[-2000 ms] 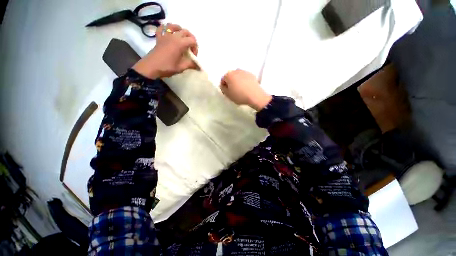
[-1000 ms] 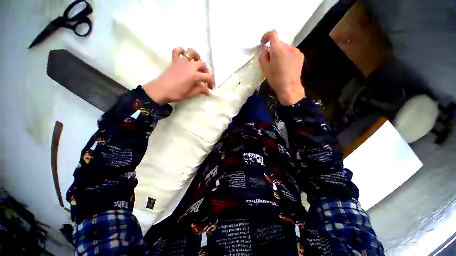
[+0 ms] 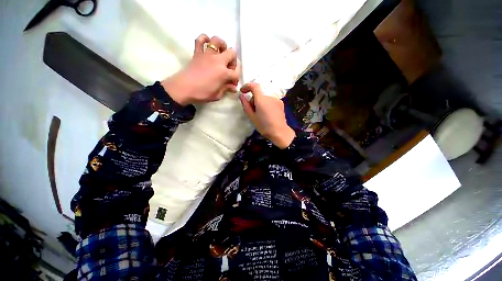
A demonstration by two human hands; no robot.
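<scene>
The cream fabric garment piece (image 3: 190, 151) lies on the white-covered table, from near my body up to my hands. A small dark label (image 3: 161, 213) shows at its lower left end. My left hand (image 3: 212, 71) pinches the cloth's edge at the upper end of the piece, fingertips down. My right hand (image 3: 264, 112) pinches the same edge just beside the left fingertips. The exact bit of fabric between the fingertips is partly hidden by the fingers.
A dark rectangular block (image 3: 88, 71) lies left of my left hand, partly behind the sleeve. Black shears (image 3: 65, 7) lie at the upper left, cut off by the picture's edge. A curved brown ruler (image 3: 52, 164) lies far left. Below the table at right are a white panel (image 3: 421, 184) and clutter.
My right hand has moved left and down along the edge, from the far right end to beside my left hand. The shears and block have shifted slightly toward the upper left in view.
</scene>
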